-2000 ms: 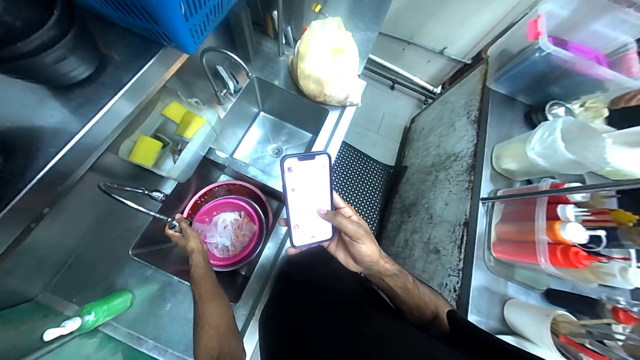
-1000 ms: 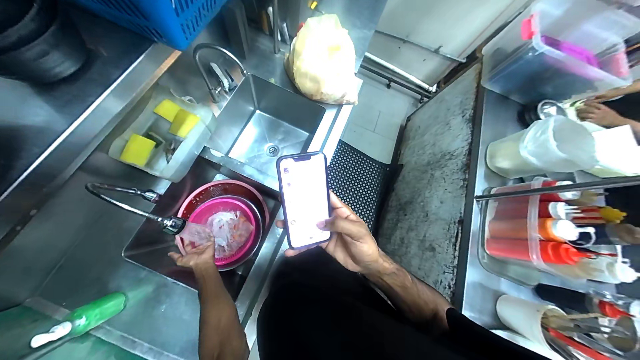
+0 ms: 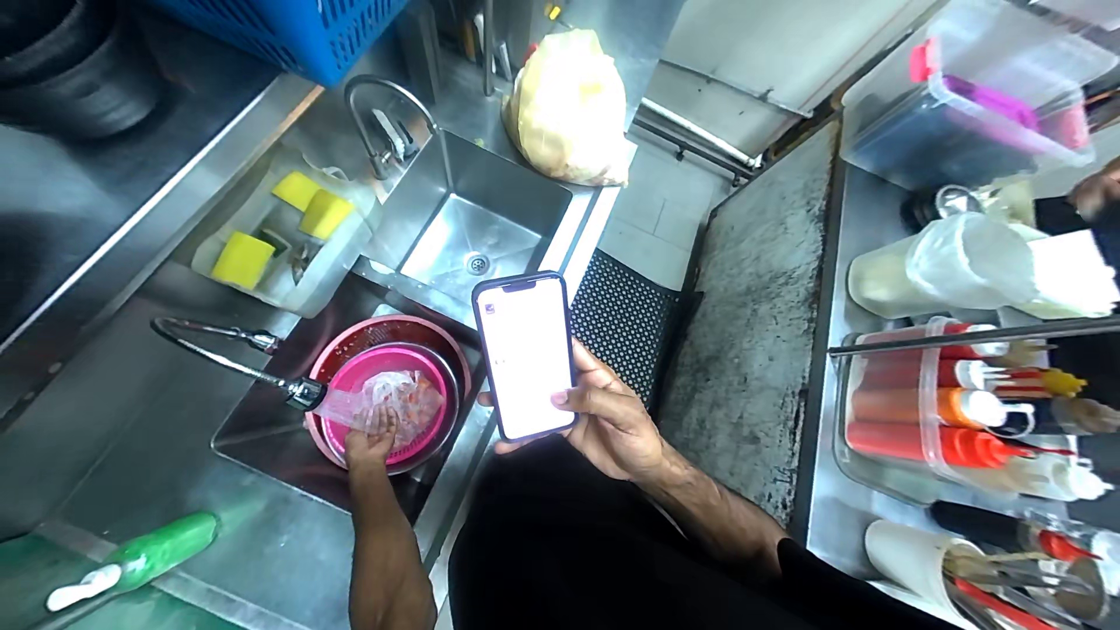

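My right hand (image 3: pixel 612 416) holds a lit smartphone (image 3: pixel 527 359) upright, its thumb on the lower right of the screen. At the pink colander (image 3: pixel 350 372) my left hand (image 3: pixel 374 435) reaches in, palm up, under water running from the faucet head (image 3: pixel 306 394). The hand touches or lies beside a clear plastic bag (image 3: pixel 398 394) with pale, reddish contents; whether the fingers grip it cannot be told. The colander sits in a metal bowl inside a larger red basket (image 3: pixel 402 328), within the left sink (image 3: pixel 254 437).
A second steel sink (image 3: pixel 525 214) adjoins, with a full yellowish bag (image 3: pixel 573 114) beyond it. Yellow sponges (image 3: pixel 243 260) lie in a plastic tub (image 3: pixel 306 293). A green bottle (image 3: pixel 166 549) is at lower left. Sauce bottles (image 3: pixel 910 407) stand on the right counter, near another person's hand (image 3: pixel 1098 188).
My left hand has moved from the faucet head down and right into the pink colander. Water now runs from the faucet onto the bag. The phone stays in my right hand.
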